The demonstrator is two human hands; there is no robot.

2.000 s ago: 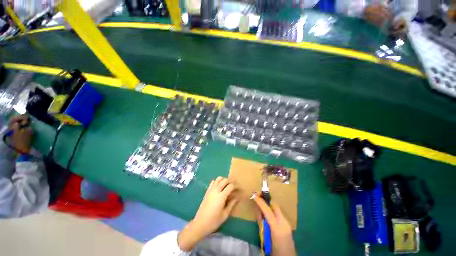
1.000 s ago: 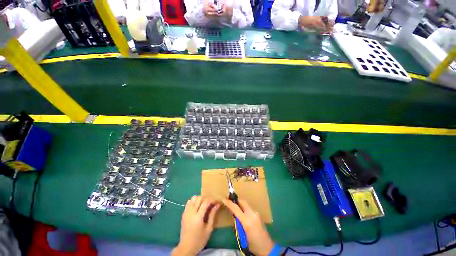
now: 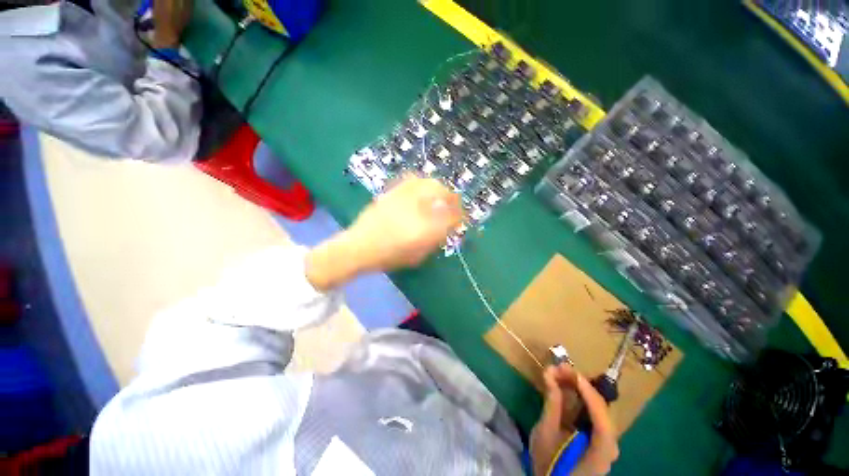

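My left hand (image 3: 400, 228) is over the near edge of the clear blister tray (image 3: 503, 130), its fingers curled and blurred; whether they hold anything is hidden. My right hand (image 3: 577, 428) is at the near edge of the tan work board (image 3: 535, 307), around the blue and black soldering iron (image 3: 607, 381). The iron's metal tip points to a pile of small leaded components (image 3: 656, 349). A small silvery circuit module (image 3: 559, 353) shows at my right fingertips. Thin solder wire (image 3: 484, 299) runs from there across the bench toward the blister tray.
A greyer blister tray stack (image 3: 680, 214) lies beyond the work board. A black fan (image 3: 787, 400) is at the lower right. A neighbour's grey sleeve (image 3: 112, 93) and a blue and yellow soldering station (image 3: 284, 14) are at the upper left. Yellow tape (image 3: 465, 23) edges the green bench.
The view has turned and tilted toward the left. My left hand has left the work board and moved to the blister tray. My right hand stays at the board with the iron.
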